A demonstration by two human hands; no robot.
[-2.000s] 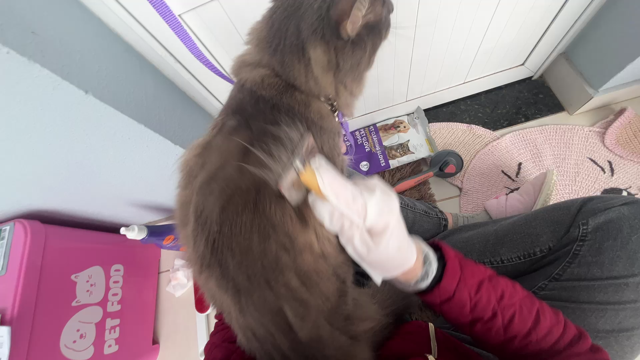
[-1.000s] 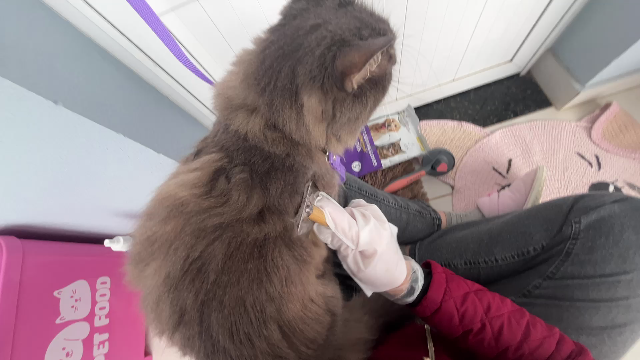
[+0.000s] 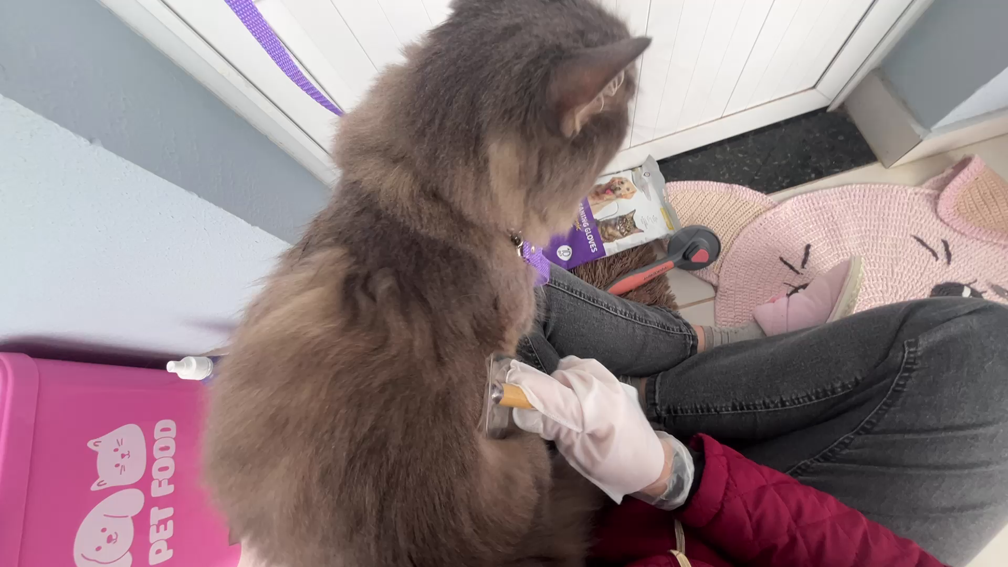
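A long-haired grey-brown cat sits with its back toward me, its head at the top turned to the right. My right hand, in a white glove, is shut on a grooming comb with a wooden handle. The comb's metal head lies against the fur on the cat's right side, just above a bent leg. A purple strap hangs at the cat's neck, and a purple leash runs behind it. My left hand is not in view.
A pink pet food bin and a white-capped bottle are at left. Right of the cat lie a pack of cleaning gloves, a grey and coral pet brush and a pink crocheted mat. A white door stands behind.
My right hand with the comb has moved from the cat's upper back down to its side. The tuft of fur raised at the comb earlier no longer shows.
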